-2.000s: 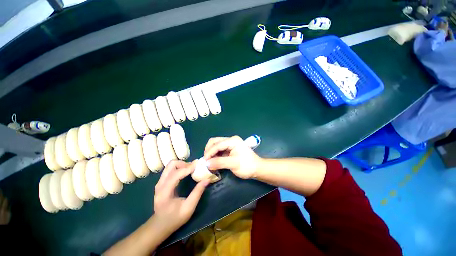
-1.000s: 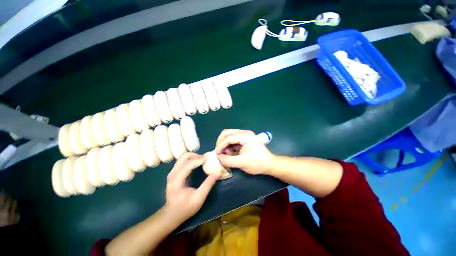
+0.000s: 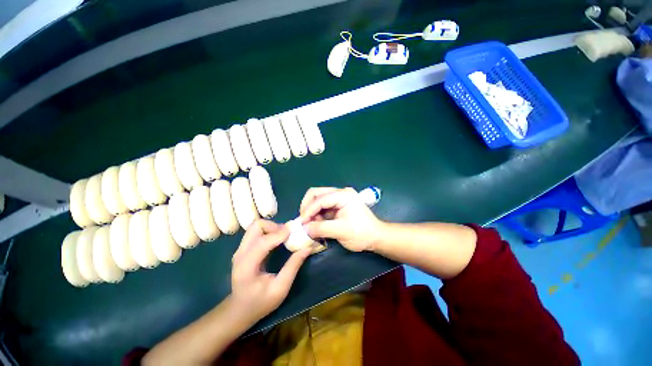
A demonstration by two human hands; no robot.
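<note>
My left hand [image 3: 261, 268] holds a cream oval piece [image 3: 299, 237] between thumb and fingers, low over the dark green table near its front edge. My right hand [image 3: 347, 220] meets it from the right, its fingertips pinching at the top of the same piece. What the right fingertips grip is too small to tell. A white and blue end of a striped piece [image 3: 370, 196] shows just behind my right hand; whether it is held or lies on the table is unclear. Two long rows of cream oval pieces [image 3: 184, 167] stand packed to the left of my hands.
A blue basket [image 3: 550, 132] with white parts [image 3: 506, 107] stands at the right. Beyond the pale strip [image 3: 386, 91] lie striped pieces [image 3: 389, 53] with cords and a cream piece [image 3: 338, 59]. A person's blue sleeve [image 3: 636, 89] and a blue stool [image 3: 550, 214] are at the right.
The camera view has shifted. The piece on the belt beyond the strip has moved left relative to the basket. Both hands stay at the cream piece, with small finger movements.
</note>
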